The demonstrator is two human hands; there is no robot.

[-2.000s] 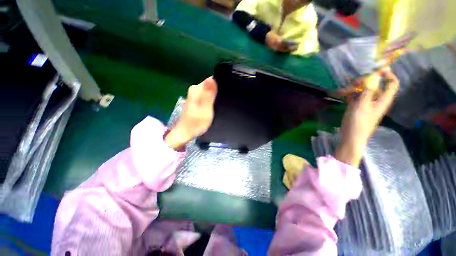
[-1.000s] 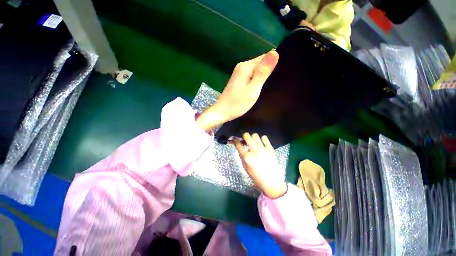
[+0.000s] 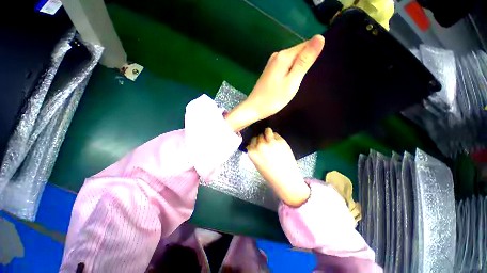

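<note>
A black panel (image 3: 352, 90) is held up and tilted above the green bench. My left hand (image 3: 277, 82) grips its left edge, with the thumb on the near face and the other fingers hidden behind. My right hand (image 3: 269, 152) is at the panel's lower left corner with its fingers curled. Whether they grip the corner or something small there is hidden. A silvery bubble bag (image 3: 240, 173) lies flat on the bench below, partly covered by my arms. A crumpled tan cloth (image 3: 342, 186) lies right of it, partly behind my right sleeve.
Upright bubble bags (image 3: 435, 208) stand in a row at the right, with more behind. Black panels (image 3: 26, 69) lie on bubble bags at the left beside a pale post (image 3: 93, 32). A person in yellow (image 3: 376, 10) is partly visible across the green belt.
My right hand has come down from the panel's far right end to its lower left corner. The panel has shifted right and up in view, its face turned more towards me. The hanging tool has left view.
</note>
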